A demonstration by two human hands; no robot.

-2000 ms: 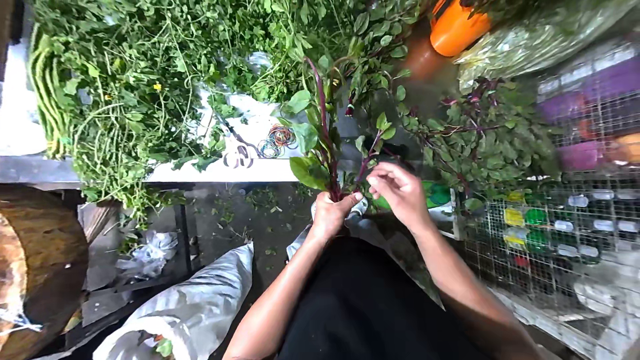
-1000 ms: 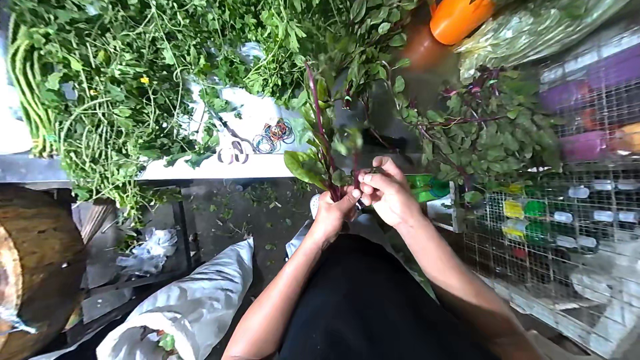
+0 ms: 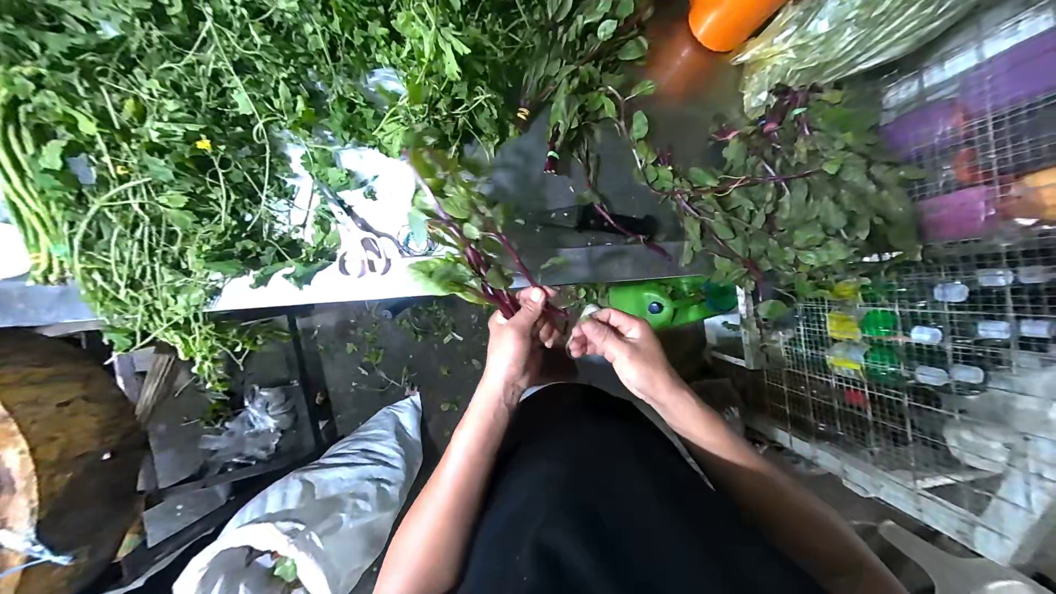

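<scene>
My left hand is closed around the lower ends of a small bunch of purple-stemmed leafy greens, whose leaves point up and to the left over the table edge. Just right of the stem ends is my right hand, with its thumb and fingertips pinched together; something small and pale shows at the fingertips, too small to name. On the table behind lie a pair of scissors, partly covered by greens, a few rubber bands and a dark-handled knife.
A heap of green vines covers the left of the metal table. More purple-stemmed greens lie at the right, beside a wire rack with bottles. A white sack stands lower left, near a large brown round object. A green plastic item sits below the table edge.
My right hand was touching a stem beside the left hand a second ago and is now slightly apart from it, to the right. My left hand has kept its hold on the bunch.
</scene>
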